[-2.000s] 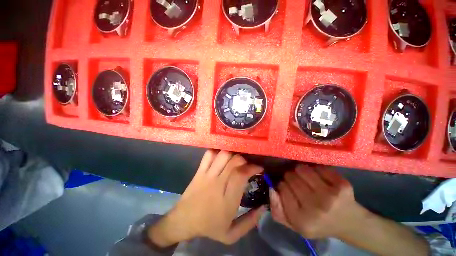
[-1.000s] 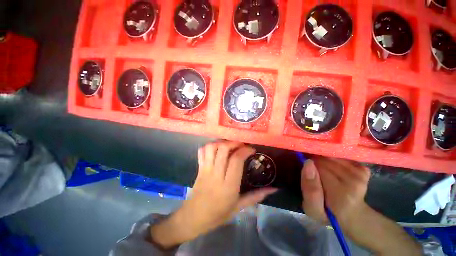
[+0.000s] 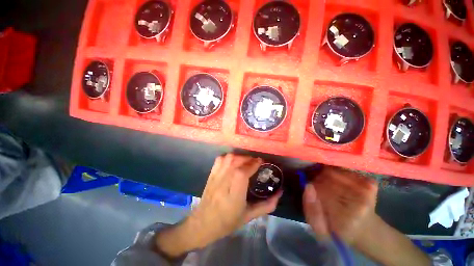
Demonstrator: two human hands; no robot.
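A round electronic unit (image 3: 266, 181) with a dark face, thin shiny rim and pale parts is at the bench's near edge. My left hand (image 3: 226, 189) grips it from the left, fingers behind and thumb in front. My right hand (image 3: 340, 202) is to its right, blurred, holding a slim blue tool (image 3: 302, 179) like a pencil. The tool's tip is apart from the unit; its tail shows below the hand. Behind them lies a coral-red foam tray (image 3: 202, 136) with similar units in square pockets. The upper left pocket (image 3: 106, 26) is empty.
A small red box (image 3: 16, 60) is at the far left. A crumpled white tissue (image 3: 448, 209) is at the right bench edge. A blue bin (image 3: 153, 193) is below the bench edge. Another person's sleeve (image 3: 28, 176) is at the left.
Over the last two seconds my right hand and the blue tool have moved right, off the unit. Since one second ago my left thumb has closed against the unit. The camera view has shifted.
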